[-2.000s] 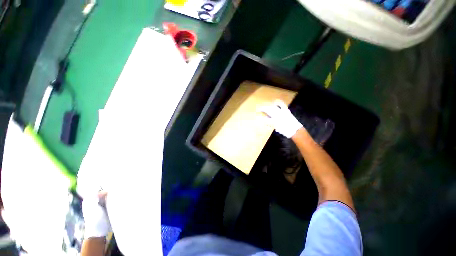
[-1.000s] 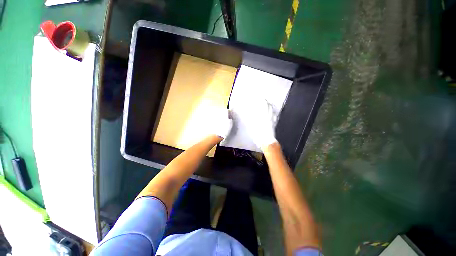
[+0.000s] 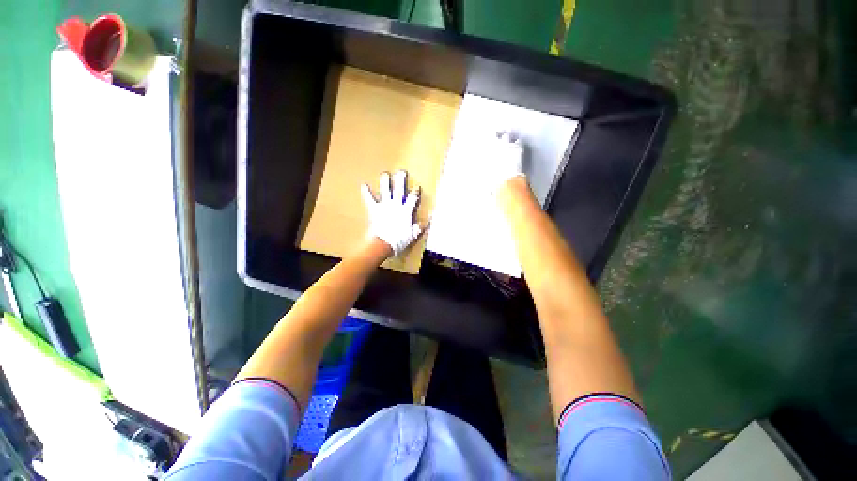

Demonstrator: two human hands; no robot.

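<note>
A large black tote (image 3: pixel 275 141) stands open on the floor in front of me. A brown cardboard divider (image 3: pixel 352 141) lies in its left part and a white divider sheet (image 3: pixel 470 202) in its right part, side by side. My left hand (image 3: pixel 393 212), in a white glove, rests on the cardboard with its fingers spread. My right hand (image 3: pixel 512 158), also gloved, is on the white sheet; its fingers blend with the sheet and are hard to make out. Dark, thin cord-like items (image 3: pixel 479 274) show below the white sheet's near edge.
At left is a bench with a white covering (image 3: pixel 117 216). A red ring-shaped item (image 3: pixel 101 45) sits at its far end. A black power adapter (image 3: pixel 58 327) lies on the green belt. A blue perforated container (image 3: pixel 318 420) stands by my legs. A pale box (image 3: pixel 752 457) is at lower right.
My left hand has moved left from the seam between the sheets onto the cardboard, fingers now spread. My right hand has moved farther up the white sheet. The view has shifted slightly.
</note>
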